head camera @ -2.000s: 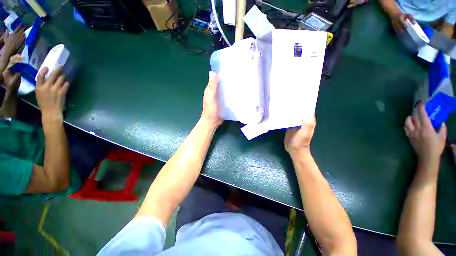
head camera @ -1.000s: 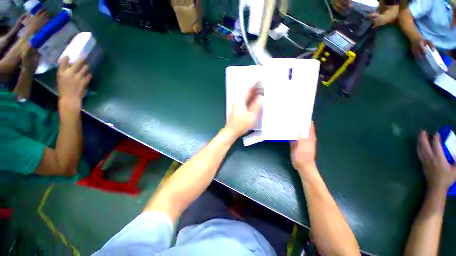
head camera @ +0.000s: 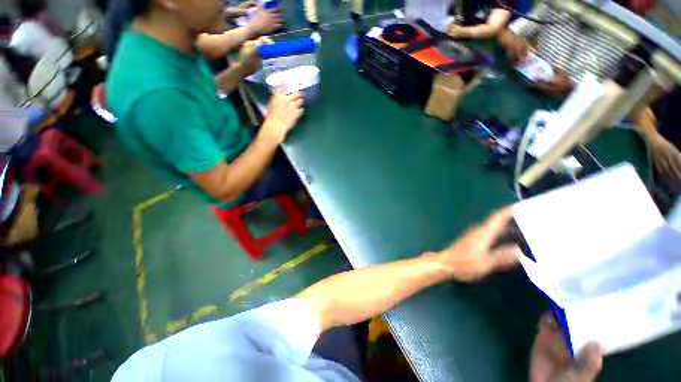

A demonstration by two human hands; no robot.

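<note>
A white retail box with a blue edge is held above the bench at the lower right, its white lid panel standing open. My right hand holds its lower left edge, fingers partly hidden by the box. My left hand is at the left side of the raised panel, fingers spread, with the fingertips partly behind or against the panel; whether it grips is unclear. The inside of the box looks grey-white and blurred.
The dark green bench runs away to the upper left. A black-and-orange carton, a small brown box, cables and a pole stand on it. A person in green sits at left, holding a white device. Red stools stand on the floor.
The view has swung left, so the box now lies at the lower right. The box has been opened, and my left hand has moved from its front to the panel's left edge.
</note>
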